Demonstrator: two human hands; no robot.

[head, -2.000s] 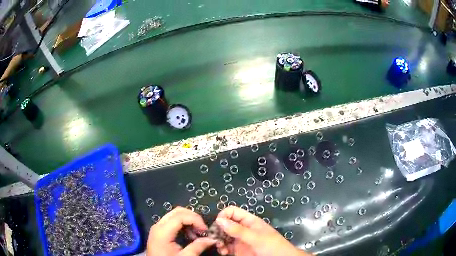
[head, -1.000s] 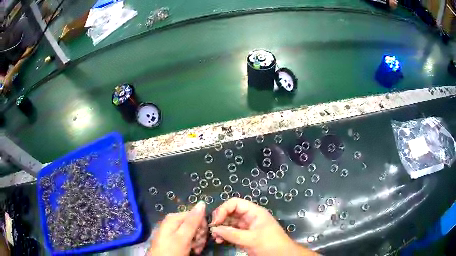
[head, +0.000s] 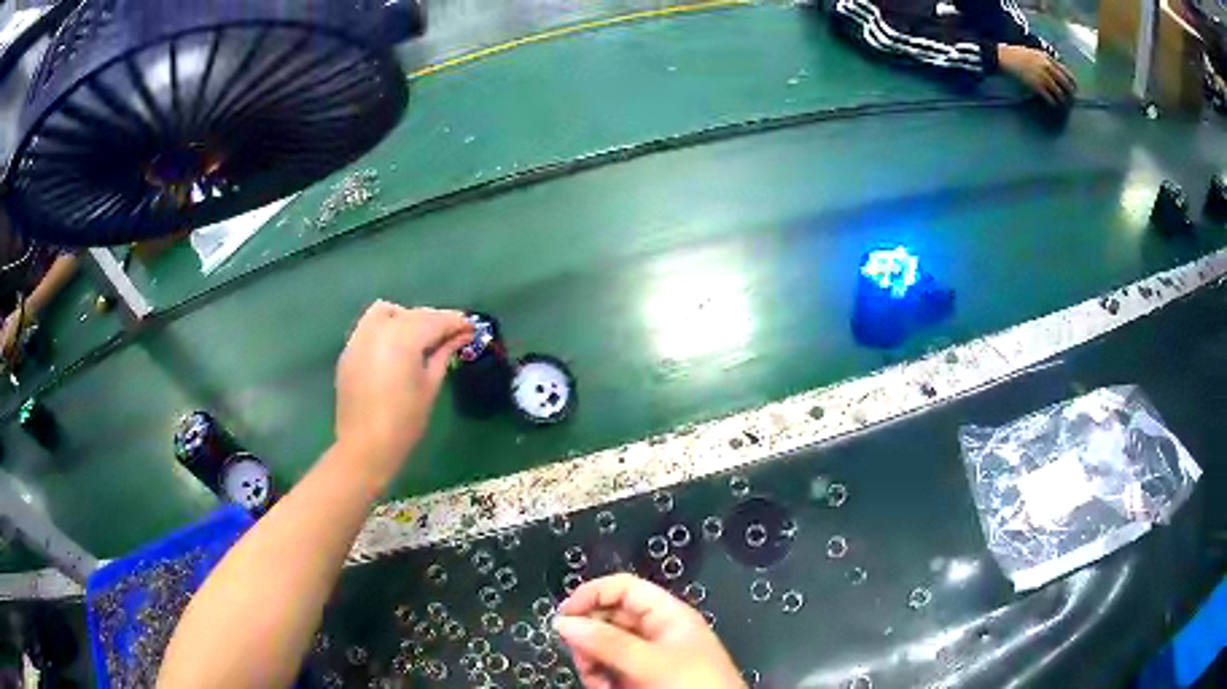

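My left hand (head: 393, 377) reaches over the green belt, its fingertips at the open top of a black cylinder unit (head: 480, 385); whether it holds a small part is hidden. A round end cap (head: 542, 390) with a pale face and dark holes lies beside that unit. My right hand (head: 643, 633) is over the dark bench with thumb and fingertips close together; I cannot tell if something tiny is between them. Small pale rings (head: 658, 545) lie scattered on the bench around it.
A blue tray (head: 226, 536) of small parts is partly behind my left forearm. A black fan (head: 202, 121) hangs upper left. Other units, one glowing blue (head: 888, 294), stand on the belt. A clear bag (head: 1076, 485) lies right. Another person's hand (head: 1036, 70) shows at the top.
My left hand has moved from beside my right hand up to a unit on the belt. The units have shifted left. The fan and the other person's arm have come into view.
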